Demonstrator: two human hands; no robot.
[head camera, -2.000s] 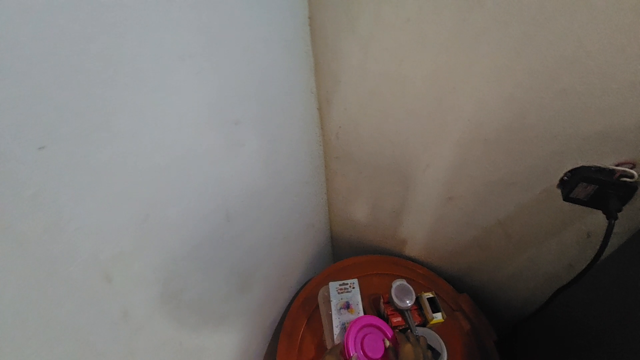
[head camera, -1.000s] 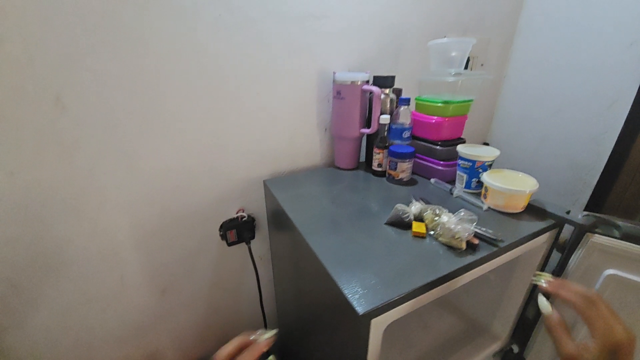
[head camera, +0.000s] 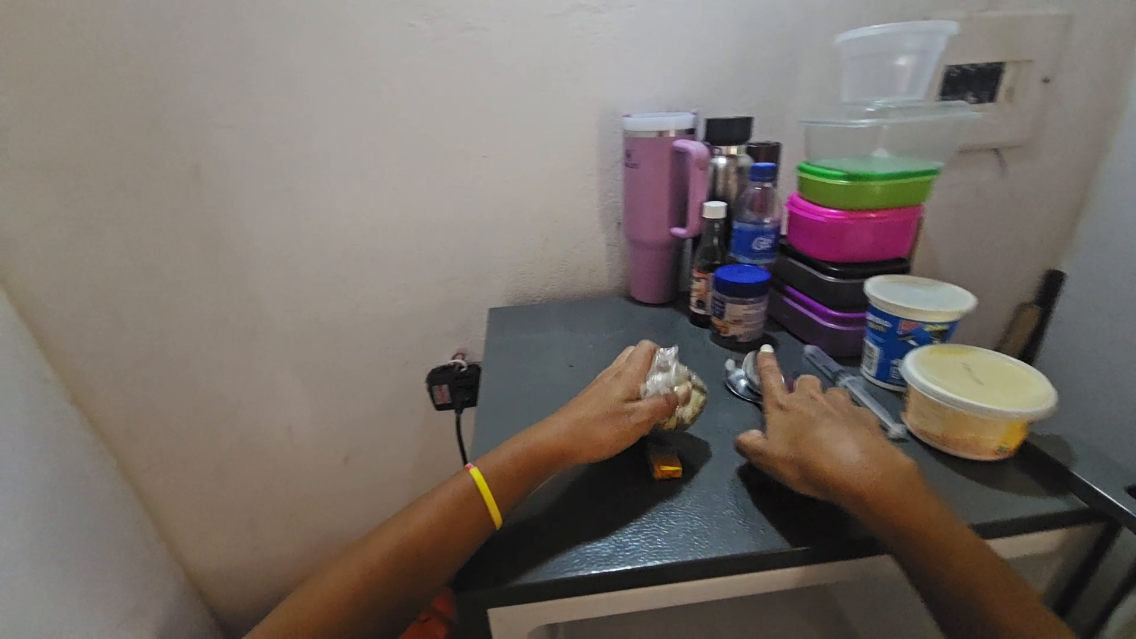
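Observation:
My left hand (head camera: 621, 404) grips a clear plastic bag with pale contents (head camera: 682, 399) above the dark grey top of the cabinet (head camera: 568, 532). Below that bag lies a small yellow-orange box (head camera: 664, 463). My right hand (head camera: 816, 435) reaches over the top, its index finger at some metal spoons (head camera: 744, 377); whether it grips them I cannot tell. Just right of the fingers lies a clear plastic syringe-like tube (head camera: 856, 390). A lidded tub with yellowish contents (head camera: 976, 399) and a blue and white tub (head camera: 914, 328) stand to the right.
Along the back stand a pink handled tumbler (head camera: 655, 213), a dark sauce bottle (head camera: 708, 266), a plastic bottle (head camera: 757, 217) and a blue-lidded jar (head camera: 740, 304). Stacked food containers (head camera: 856, 226) rise beside them. A black plug with a cord (head camera: 453, 386) is on the wall at left.
My hands have moved in over the cabinet top. The left has taken hold of a plastic bag that lay there a second ago. The view has swung from a round orange surface to this cabinet.

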